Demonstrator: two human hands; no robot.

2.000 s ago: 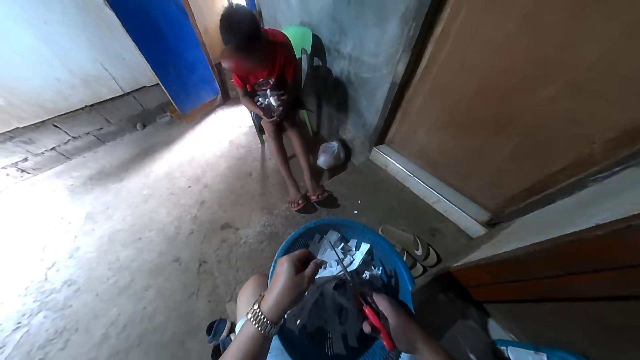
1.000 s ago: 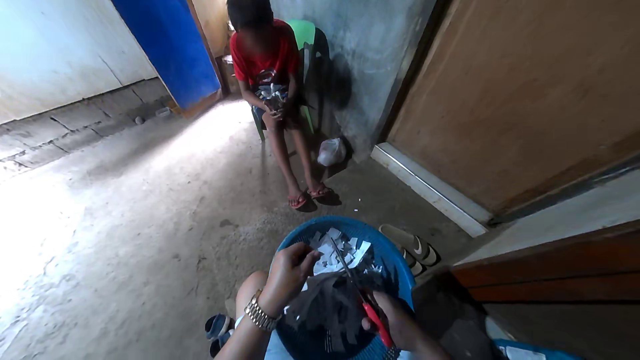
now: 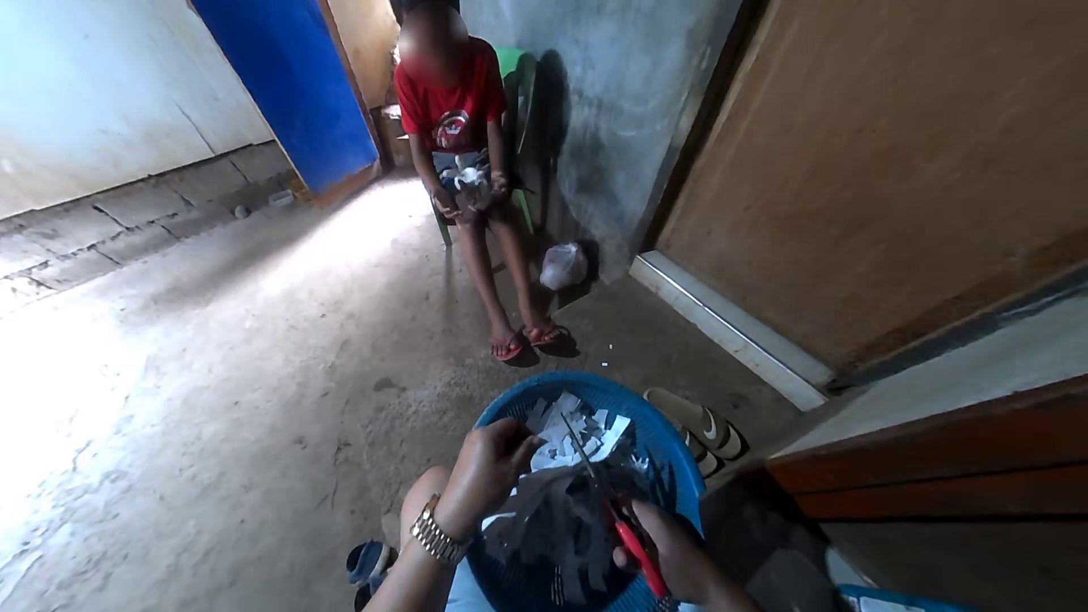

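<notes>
My right hand (image 3: pixel 667 544) is closed on the red handles of a pair of scissors (image 3: pixel 631 540), whose narrow blades point up and left, a little apart. Left of the blade tips is my left hand (image 3: pixel 501 463), a metal-band watch on its wrist; its fingertips are pinched together, and whether anything is between them cannot be made out. Both hands are over a blue plastic basket (image 3: pixel 693 501). White paper scraps (image 3: pixel 569 433) lie in its far part, and dark sheet-like material (image 3: pixel 552 518) lies in the nearer part.
A person in a red shirt (image 3: pixel 450 110) sits ahead on a green chair (image 3: pixel 512 61), holding something whitish. A plastic bag (image 3: pixel 563 265) lies on the floor beside the person's feet. Slippers (image 3: pixel 701 425) stand right of the basket, near a white door sill (image 3: pixel 731 327).
The seated person has straightened from a more bent posture, and their hands have moved apart. My hands stay over the basket.
</notes>
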